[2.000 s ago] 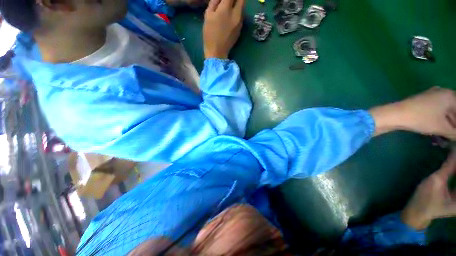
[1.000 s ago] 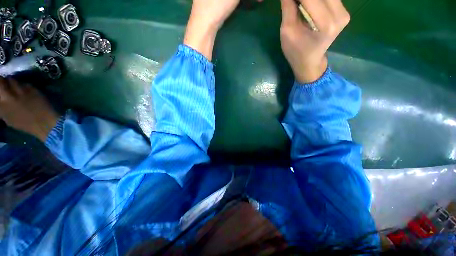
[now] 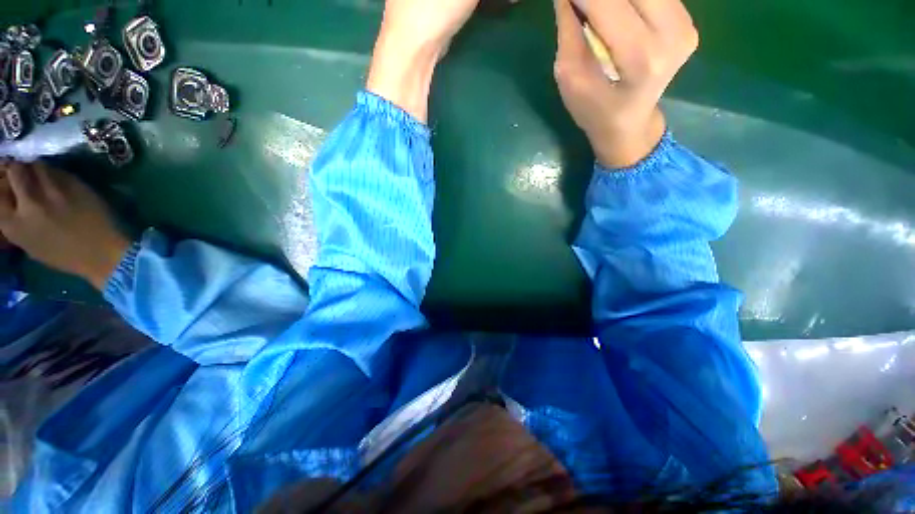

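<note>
My left hand (image 3: 426,30) is at the top edge, its fingertips cut off by the frame; a sliver of something dark shows at its fingertips, too little to name. My right hand (image 3: 627,75) is at the top, right of centre, closed around a slim pale-yellow pen-like tool (image 3: 600,52). The tool's working end is hidden. A black-and-silver module with a ring (image 3: 189,92) lies on the green mat at the left, with a small dark tail beside it.
Several similar modules (image 3: 101,63) lie in a loose cluster at the upper left. A neighbour's hand (image 3: 62,221) and blue sleeve are at the left. The green mat's near edge curves at the right. Red items (image 3: 863,454) are at the lower right.
Since two seconds ago the view has swung from the neighbours to my own arms. Over the last second, my right hand and the tool have shifted slightly; the neighbour's hand has moved slightly.
</note>
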